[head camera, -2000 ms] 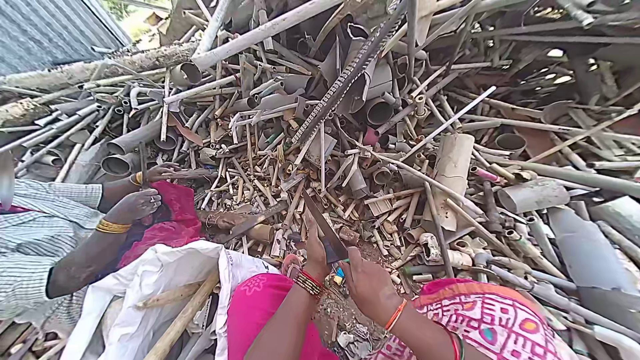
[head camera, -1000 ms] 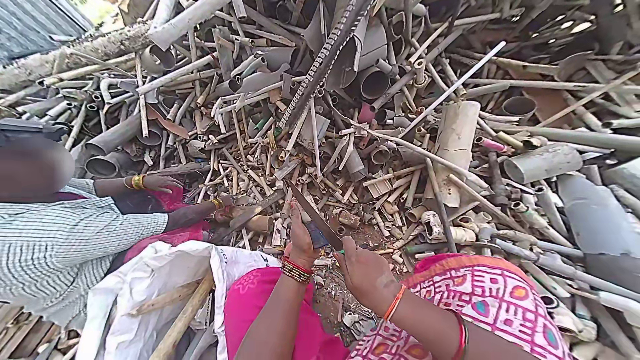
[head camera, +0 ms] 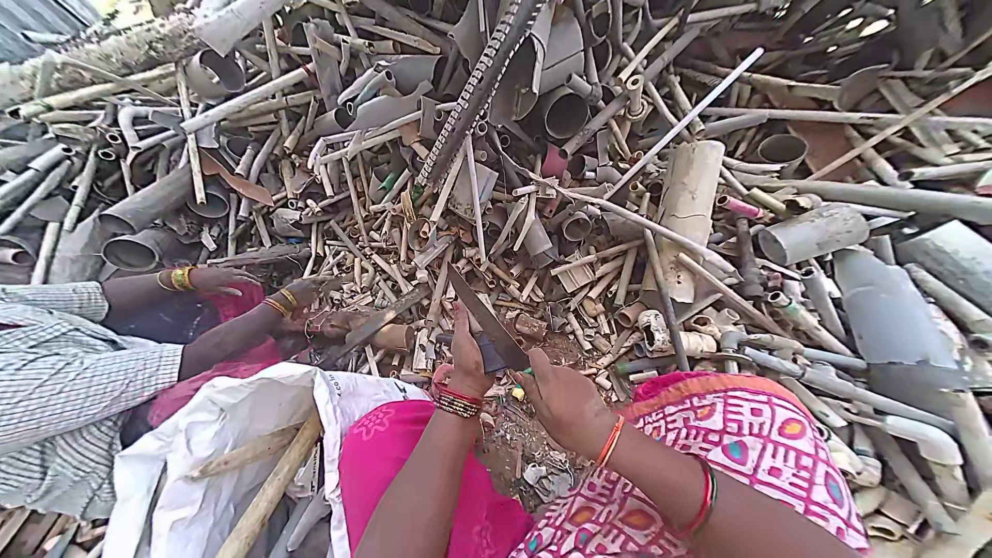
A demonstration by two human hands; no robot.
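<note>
A long dark blade [head camera: 487, 316], like a large knife or saw, slants up and left between my hands, its tip towards the pile. My right hand [head camera: 566, 399] is closed around its near end, where a bit of green shows. Beside the blade, my left hand [head camera: 470, 353] is raised, its palm turned to a dark bluish piece [head camera: 491, 353], perhaps a pipe offcut, partly behind the blade. Whether the fingers grip that piece is unclear. Short cut pipe pieces [head camera: 535, 325] lie just beyond both hands.
Scrap plastic pipes [head camera: 899, 198] are heaped all around. A white sack [head camera: 232, 411] with wooden sticks [head camera: 271, 496] stands at my left. Past it, a co-worker's hands [head camera: 298, 294] reach into the pile. A ridged dark strip [head camera: 480, 85] leans over the heap, near a wide pale pipe [head camera: 692, 209].
The co-worker's head, in view one second ago, is out of the frame. My hands stay close together at the blade.
</note>
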